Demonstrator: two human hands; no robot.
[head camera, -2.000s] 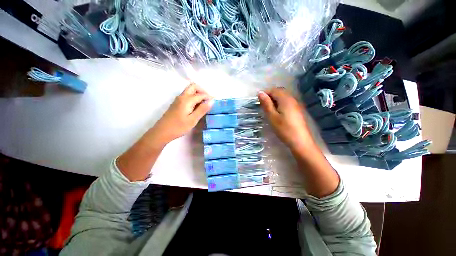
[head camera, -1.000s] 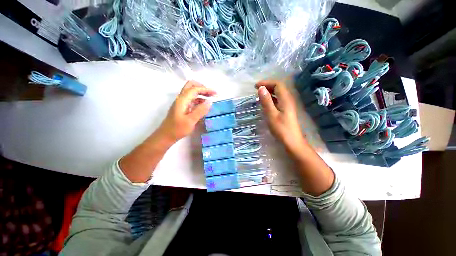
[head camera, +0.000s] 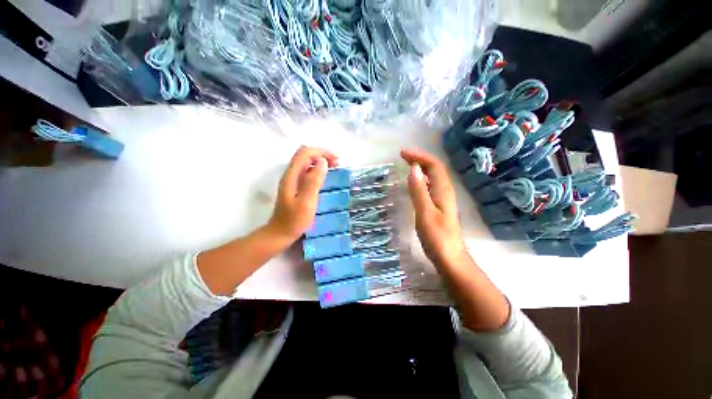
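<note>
Several finished cable packs (head camera: 336, 246) lie side by side in a column on the white tabletop, blue ends at left and clear ends with pale cable at right. The two nearest packs are offset a little to the right. My left hand (head camera: 300, 191) is at the upper left of the column, its fingertips at the top pack's blue end. My right hand (head camera: 434, 204) is upright beside the clear ends, fingers together, with a small gap to the packs. Whether either hand grips a pack is unclear.
Coiled cables (head camera: 324, 58) lie in a crumpled poly bag (head camera: 429, 66) at the back. Open retail boxes (head camera: 500, 214) with cable loops stand at right. A single boxed cable (head camera: 100, 143) lies at the far left. A brown carton (head camera: 654, 199) is at far right.
The view has shifted slightly. The column of packs has become uneven, its middle packs now further left than the nearest two. My right hand has opened a gap from the clear ends.
</note>
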